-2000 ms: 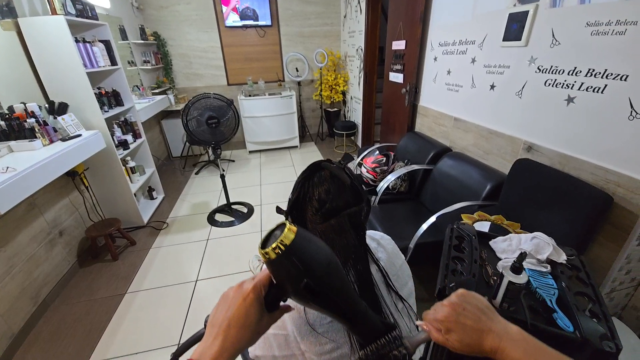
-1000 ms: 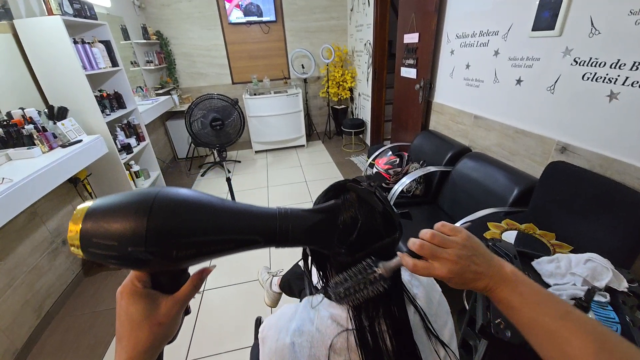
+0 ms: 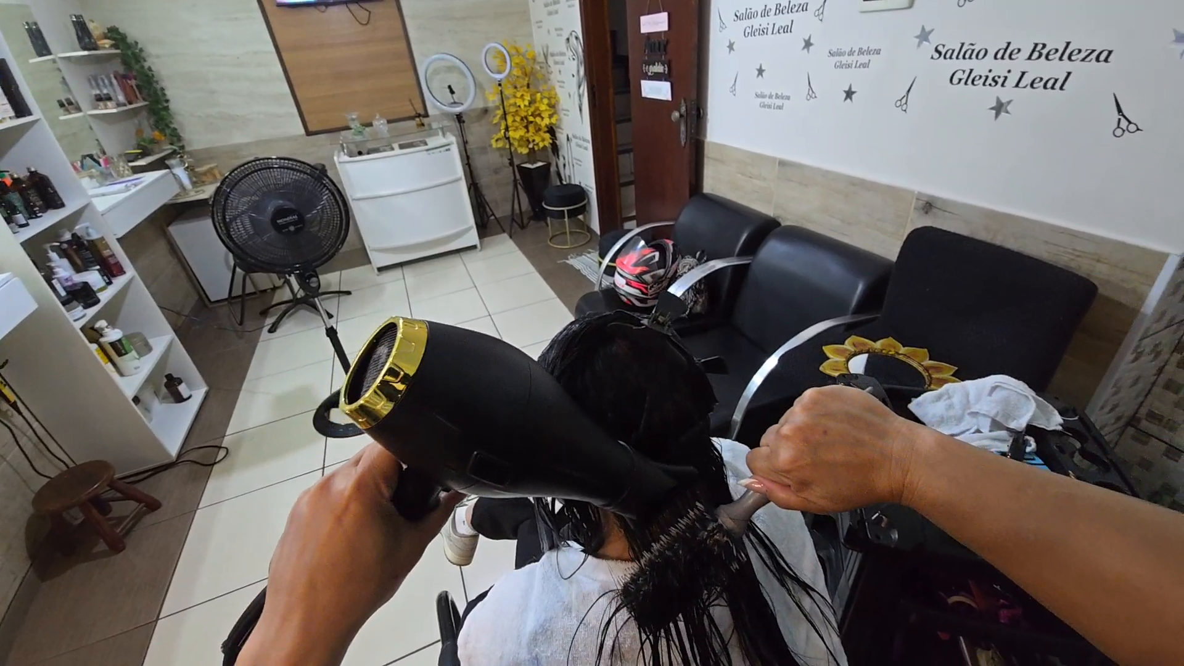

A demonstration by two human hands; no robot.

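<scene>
My left hand (image 3: pixel 356 541) grips the handle of a black hair dryer (image 3: pixel 509 416) with a gold rear ring. Its nozzle points right and down, against dark, wet-looking hair (image 3: pixel 629 370) of a seated person seen from behind. In my right hand (image 3: pixel 828 449) is the grey handle of a round hairbrush (image 3: pixel 680 564). The bristles sit in the hair just below the nozzle, with strands hanging over and around the brush. A white cape or towel (image 3: pixel 546 610) covers the person's shoulders.
At right stands a black trolley (image 3: pixel 1091 453) with a white towel (image 3: pixel 985 412) and a sunflower-shaped mirror (image 3: pixel 888 365). Black armchairs (image 3: pixel 814 273), one bearing a helmet (image 3: pixel 645 271), line the wall. A pedestal fan (image 3: pixel 280 215) stands ahead. Bottle shelves (image 3: pixel 153 388) and a wooden stool (image 3: pixel 88 499) are left.
From one second ago, the dryer has swung from nearly level to slanting down rightward. The brush is lower on the hair relative to the head. The view has shifted toward the right.
</scene>
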